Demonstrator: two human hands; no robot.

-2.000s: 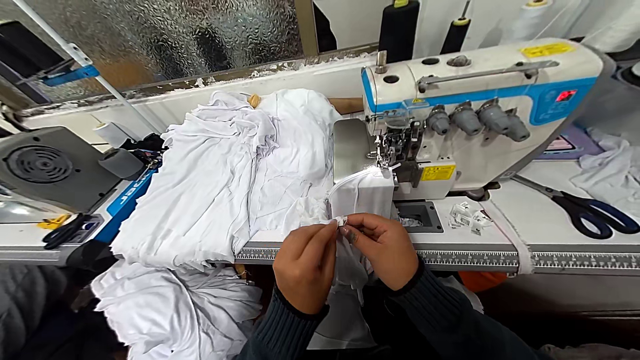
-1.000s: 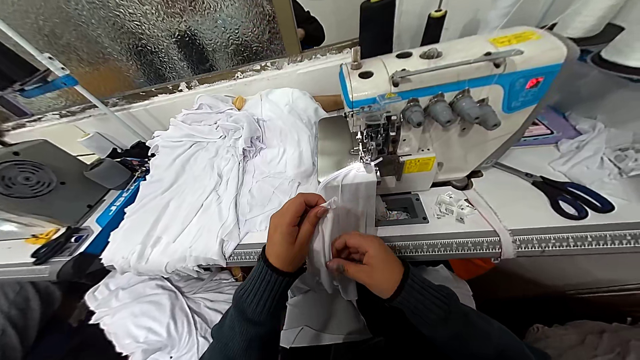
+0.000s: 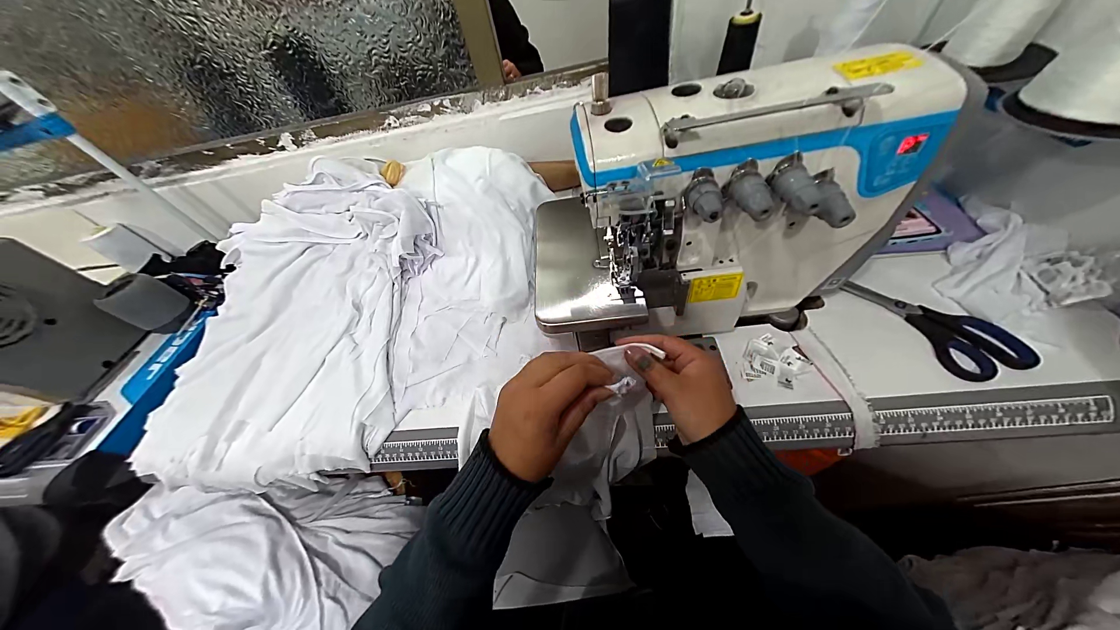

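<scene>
Between my hands is a piece of white knit fabric (image 3: 612, 437), its edge pinched by the fingers of my left hand (image 3: 547, 411) and my right hand (image 3: 687, 385). The fabric hangs down over the table's front edge. Both hands are just in front of the overlock sewing machine (image 3: 770, 166), whose metal work plate (image 3: 582, 271) and presser foot area (image 3: 626, 280) show no cloth on them. A large heap of white garment pieces (image 3: 297, 306) lies left of the machine.
Navy-handled scissors (image 3: 962, 337) and small white labels (image 3: 774, 359) lie right of the machine. A ruler strip (image 3: 980, 416) runs along the table edge. More white fabric (image 3: 219, 560) hangs at lower left. Thread cones (image 3: 1072, 92) stand at upper right. A second machine (image 3: 61, 324) is at left.
The fabric lay on the machine's plate one second ago and is now off it, in my hands. My hands have come together at its edge.
</scene>
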